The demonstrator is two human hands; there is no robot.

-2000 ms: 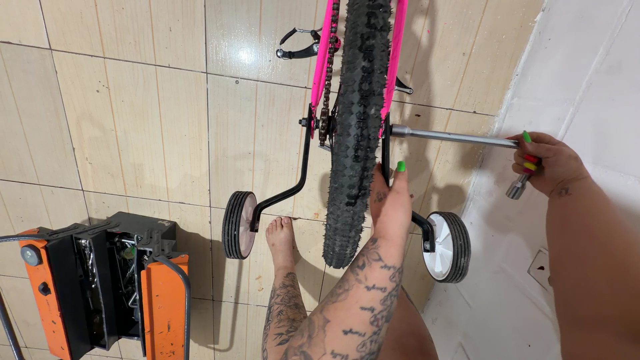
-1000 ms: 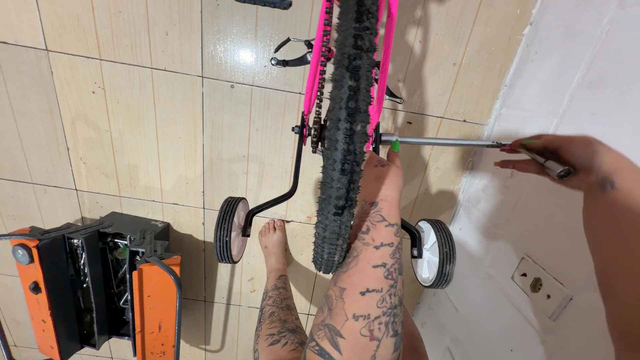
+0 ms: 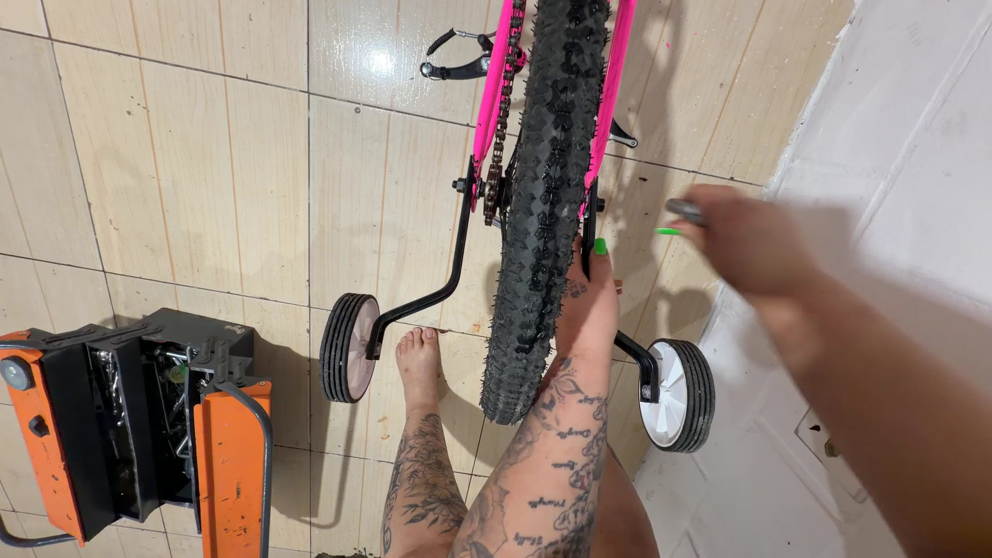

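A pink bicycle frame [image 3: 614, 93] stands with its knobby tire [image 3: 550, 178] toward me and a training wheel on each side. My left hand [image 3: 593, 271] grips the black bracket of the right training wheel [image 3: 682, 395], just below the axle nut [image 3: 600, 204]; its fingers are partly hidden. To the right of that nut, apart from it, my right hand [image 3: 740, 236] is closed around a metal tool [image 3: 687, 211], of which only a short end shows; the hand is blurred. The left training wheel [image 3: 349, 347] hangs from its bent bracket [image 3: 457, 263] beside the chain [image 3: 504, 101].
An open orange and black metal toolbox [image 3: 232, 457] with several tools inside stands on the tiled floor at the lower left. A white wall [image 3: 891, 155] runs along the right side, with a socket plate [image 3: 821, 449] low on it. My bare foot [image 3: 418, 364] is beside the tire.
The long socket tool is off the right axle nut, where it sat in both earlier frames. My right hand has moved left, closer to the wheel. My left hand is lower on the bracket than a second ago.
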